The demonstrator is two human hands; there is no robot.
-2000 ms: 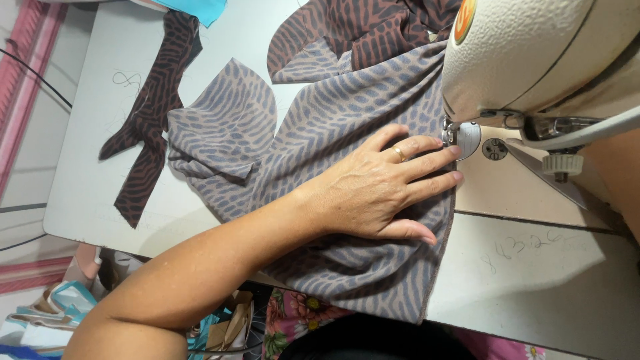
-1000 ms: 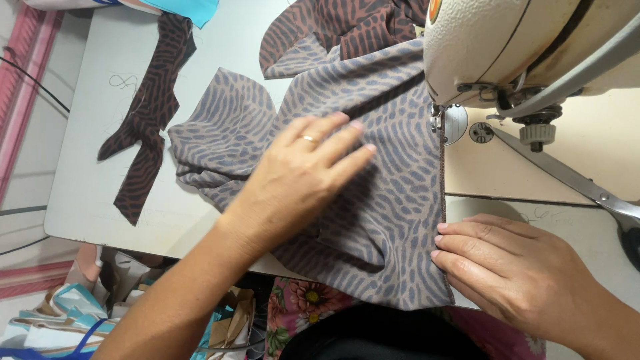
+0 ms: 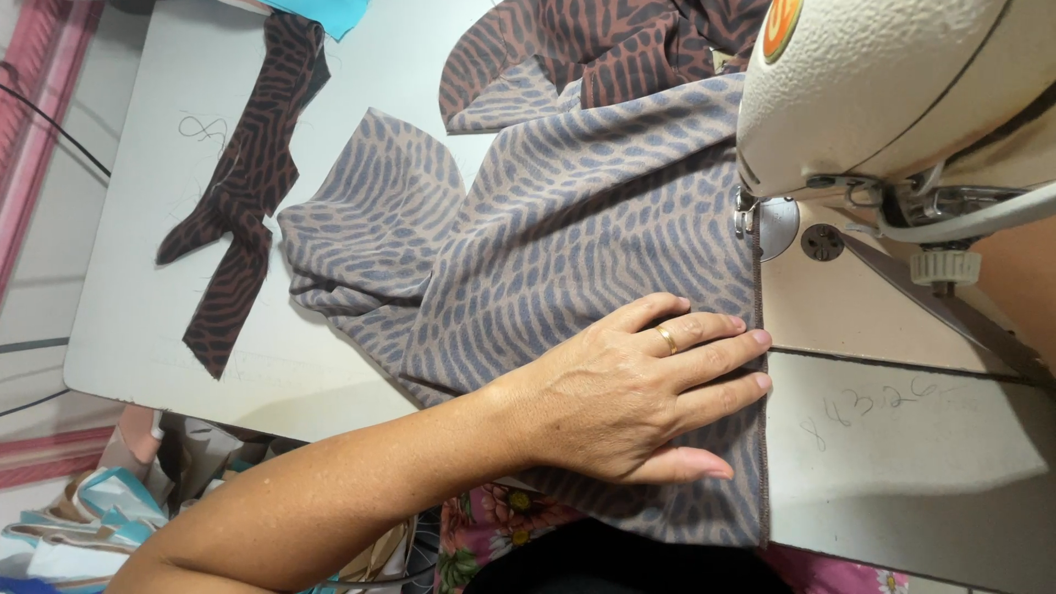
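Note:
My left hand point(image 3: 652, 388) lies flat with spread fingers on a grey-and-blue patterned fabric point(image 3: 594, 239), fingertips at its stitched right edge. A ring is on one finger. That edge runs under the presser foot point(image 3: 745, 213) of a cream sewing machine point(image 3: 874, 91), beside its round metal plate point(image 3: 778, 229). My right hand is not visible; a blurred patch of skin shows behind the machine head at the right edge. Brown-and-black patterned fabric point(image 3: 635, 49) lies folded beyond the grey piece.
A brown-and-black fabric strip point(image 3: 256, 157) and loose thread point(image 3: 202, 128) lie on the white tabletop point(image 3: 346, 49). Scissors point(image 3: 932, 293) lie partly hidden beneath the machine head. Turquoise material point(image 3: 330, 15) is at the top edge. Fabric scraps point(image 3: 91, 528) are heaped at lower left.
My left hand has moved right, from the middle of the fabric to its stitched edge. My right hand, at the lower edge one second ago, has left that place.

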